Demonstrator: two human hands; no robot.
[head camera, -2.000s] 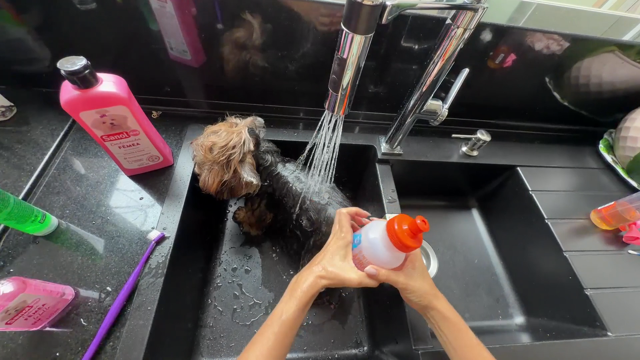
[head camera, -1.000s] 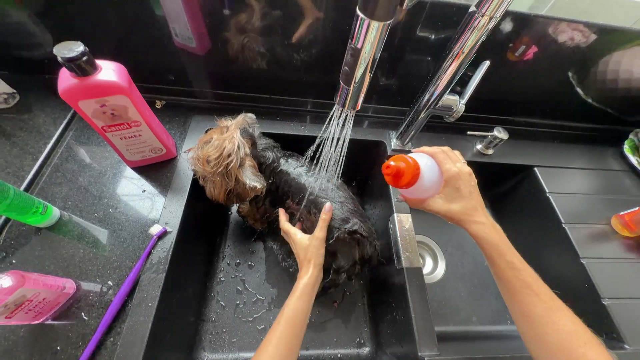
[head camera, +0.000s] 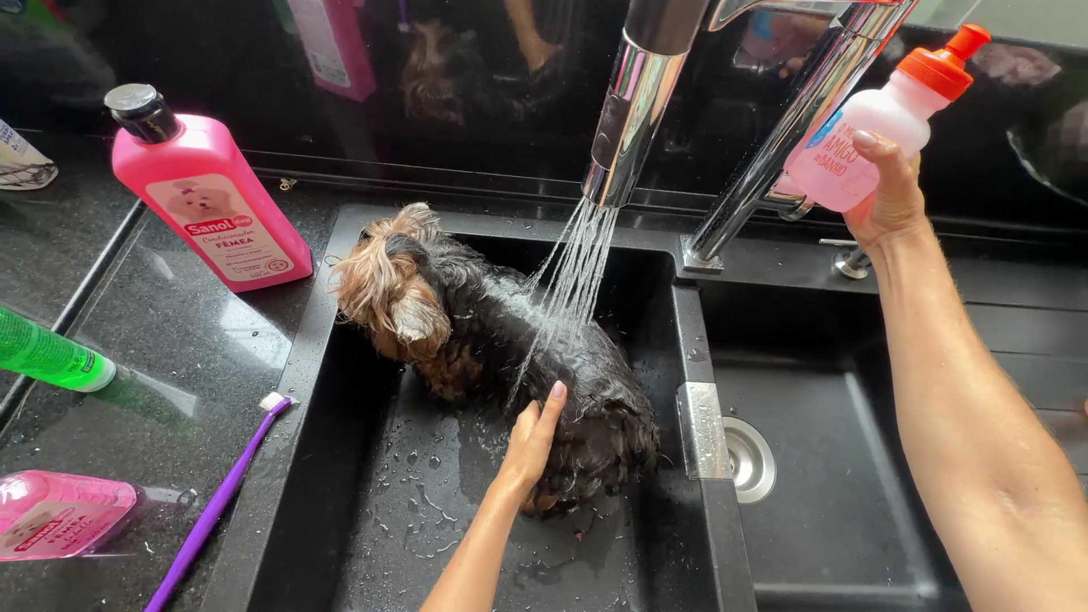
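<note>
A small wet dog (head camera: 510, 340), dark on the body and tan on the head, stands in the left basin of a black double sink (head camera: 697, 340). Water streams from the chrome spray head (head camera: 629, 110) of the faucet onto its back. My left hand (head camera: 534, 438) rests against the dog's flank, thumb up, its other fingers partly hidden by the fur. Raised at the right, in front of the faucet's stem, my right hand (head camera: 888, 187) grips a translucent squeeze bottle (head camera: 867, 136) with an orange cap and pinkish liquid inside.
Left of the sink stand a pink dog conditioner bottle (head camera: 217, 204) and a purple toothbrush (head camera: 217, 510) lying flat. A green tube (head camera: 51, 348) and another pink bottle (head camera: 64, 514) lie at the left edge. The right basin has a steel drain (head camera: 748, 459). A small chrome knob (head camera: 852, 262) sits behind it.
Two seconds ago both hands were at the squeeze bottle; my left hand has since gone to the dog's flank. My right hand has carried the bottle up and to the right.
</note>
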